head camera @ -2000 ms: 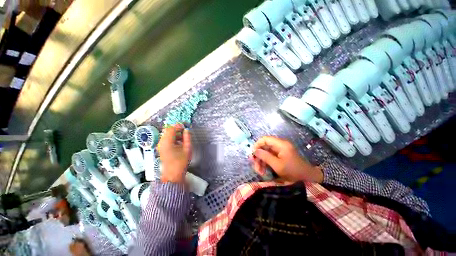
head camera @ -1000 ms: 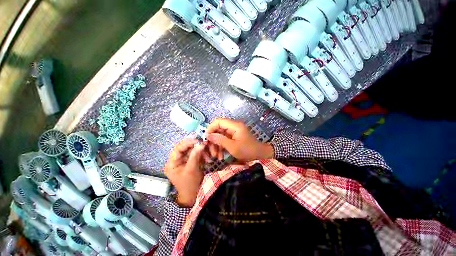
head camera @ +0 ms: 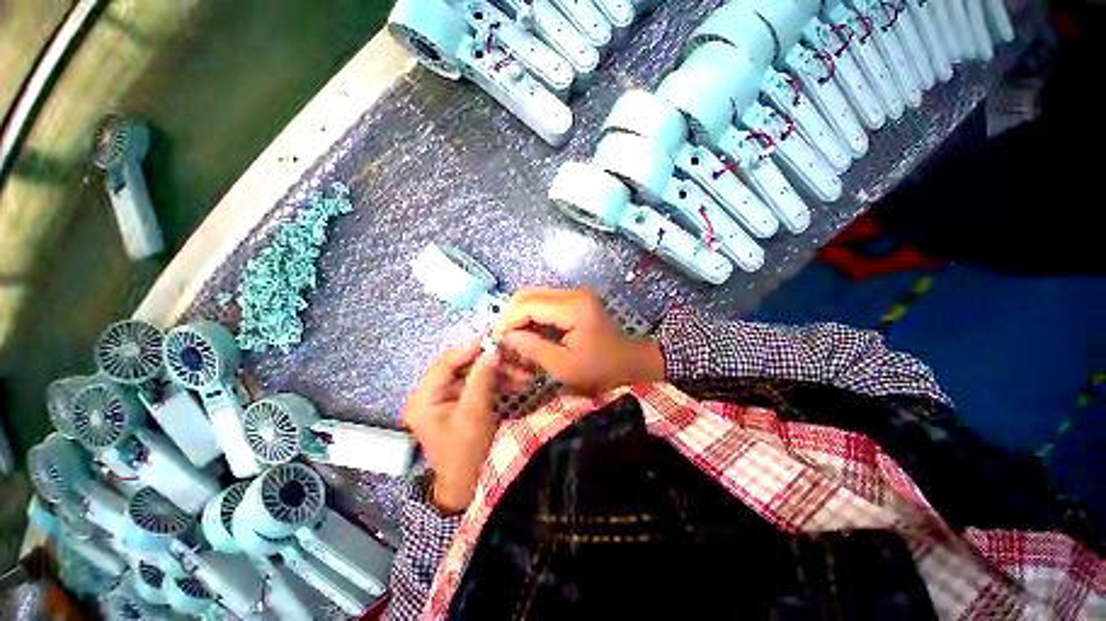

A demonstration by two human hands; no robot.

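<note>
A pale mint handheld fan body [head camera: 451, 277] has its round head on the bubble wrap, with its neck running under my fingers. My right hand [head camera: 573, 340] holds the handle near the neck, and the hand hides most of the handle. My left hand [head camera: 451, 419] meets it there, thumb and fingertips pinched together at the handle; a tiny pale piece may be between them, too small to tell. A grey sheet with rows of dark dots [head camera: 524, 386] lies under my hands. A loose heap of tiny teal inserts [head camera: 285, 279] lies up and left of them.
Jumbled fans with grilles [head camera: 158, 437] lie at the lower left. Rows of open handle shells [head camera: 728, 194] with red wires lie at the upper right. More open shells [head camera: 516, 85] lie at the top. The green conveyor [head camera: 243, 109] with its pale edge curves at the left, carrying a fan [head camera: 131, 200].
My left hand has come from the teal heap to the fan body at my right hand. The view has shifted, and the conveyor fans have changed position.
</note>
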